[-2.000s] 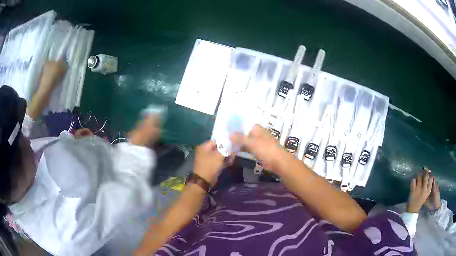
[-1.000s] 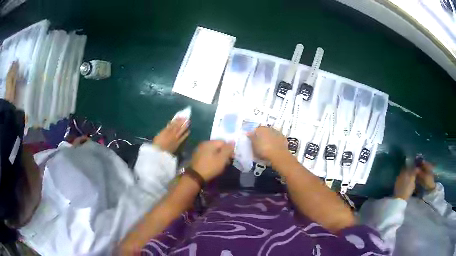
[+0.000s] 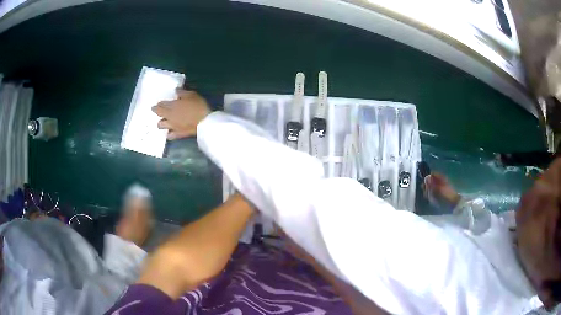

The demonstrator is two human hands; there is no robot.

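Note:
The white tray [image 3: 384, 104] with two rows of slots lies in front of me. Two black-faced watches with pale straps, one of them here [image 3: 318, 127], stick out past its back edge. Several more watches show in the front right slots, one here [image 3: 404, 179]. Grey-blue sleeved patches show in other slots. Another person's white sleeve covers the tray's front left and middle. My left forearm enters from the lower left and passes under that sleeve; my left hand is hidden. My right hand is hidden too, with only part of the forearm showing below the sleeve.
Another person's hand [image 3: 183, 115] rests on the white stack of sheets [image 3: 146, 98] left of the tray, their arm crossing from the right. A small bottle [image 3: 47, 128] and white stack [image 3: 13, 138] are at far left. A left neighbour's blurred hand [image 3: 134, 215] is near the bench edge.
The view has shifted right. The right neighbour's arm has come across the tray, with one hand reaching the white stack. My hands, visible earlier with a thin sleeve, are now covered.

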